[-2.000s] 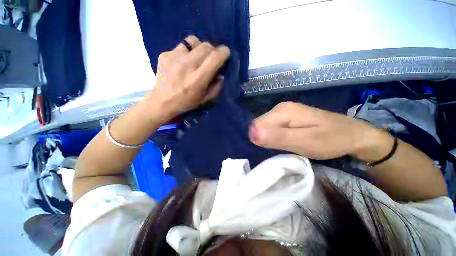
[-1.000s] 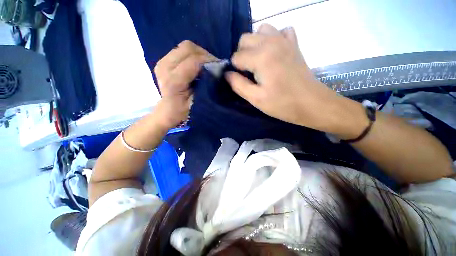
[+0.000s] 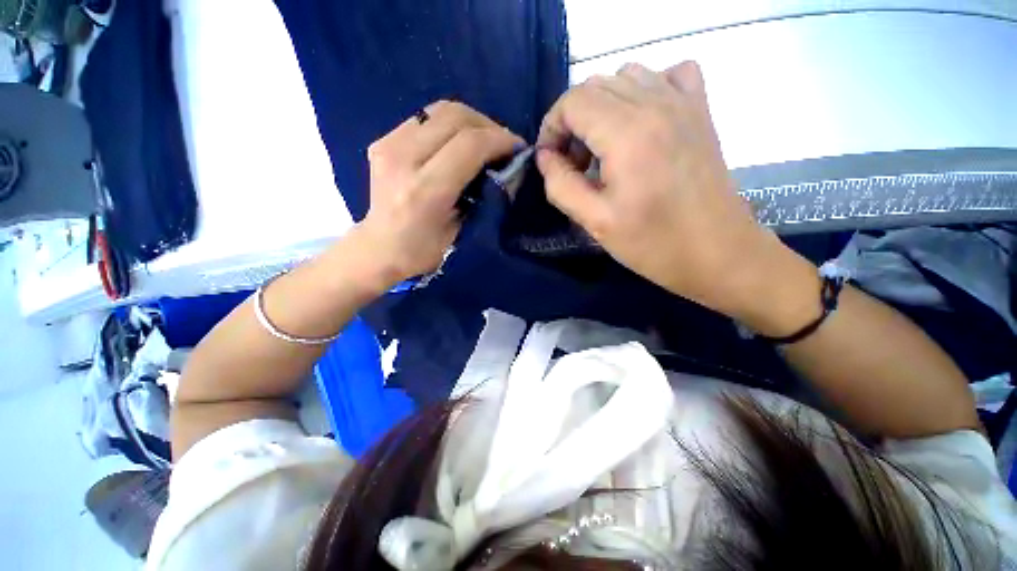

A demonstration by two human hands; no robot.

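Note:
A dark navy cloth panel [image 3: 429,56] lies on the white machine table and hangs over its front edge towards the lap. My left hand [image 3: 429,184] grips the cloth near the table's front edge, fingers bent. My right hand [image 3: 647,167] pinches the same cloth between thumb and fingertips, close beside the left fingertips. A small pale grey piece or underside of the cloth [image 3: 514,170] shows between the two hands. The cloth's grip points are partly hidden by my fingers.
The white table [image 3: 825,84] has a ruler strip [image 3: 881,199] along its front edge. A folded navy bundle [image 3: 136,134] lies at the left, with red-handled scissors [image 3: 108,265] at the edge. A blue bin [image 3: 359,385] and pale fabric [image 3: 937,268] are below the table.
My right hand has come up from the lap and taken hold of the cloth beside my left hand. The pale grey part now shows between my fingertips.

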